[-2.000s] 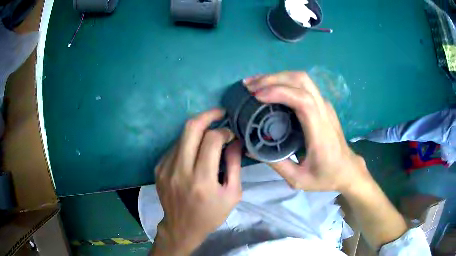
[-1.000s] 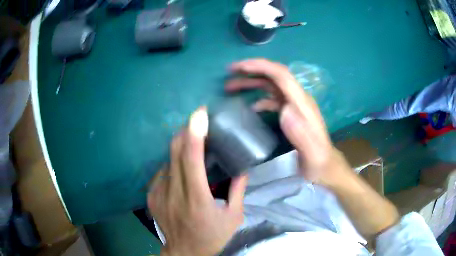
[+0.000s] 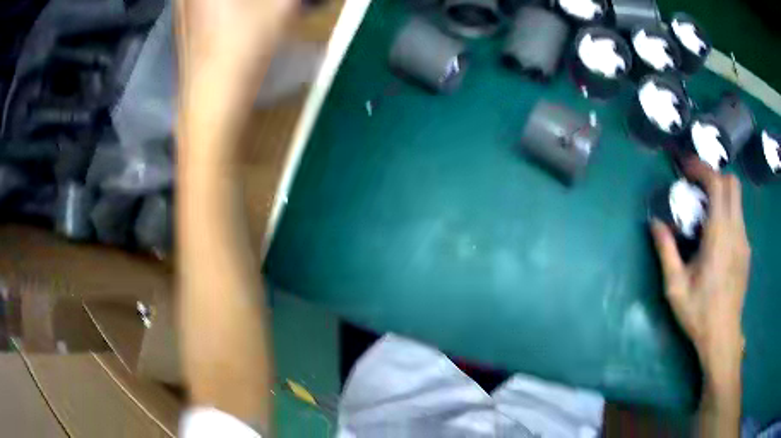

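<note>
My right hand [image 3: 718, 257] is at the right, with thumb and fingers around a dark grey fan-motor unit [image 3: 688, 208] whose white blades face up. The unit is on or just above the green bench [image 3: 445, 248]. My left arm reaches up past the bench's left edge. My left hand [image 3: 235, 34] is blurred and cut off by the top edge; a small dark thing shows by its fingertips, and whether it is held is unclear.
Several more fan-motor units [image 3: 659, 104] stand close together at the upper right. Others lie on their sides, one mid-bench [image 3: 561, 139] and one near the left edge [image 3: 426, 55]. A carton [image 3: 94, 257] with dark grey parts and translucent plastic is at left.
The view has turned left. The grey part is no longer between my hands. My left hand has moved up past the bench edge; my right hand has gone to a fan unit at the right.
</note>
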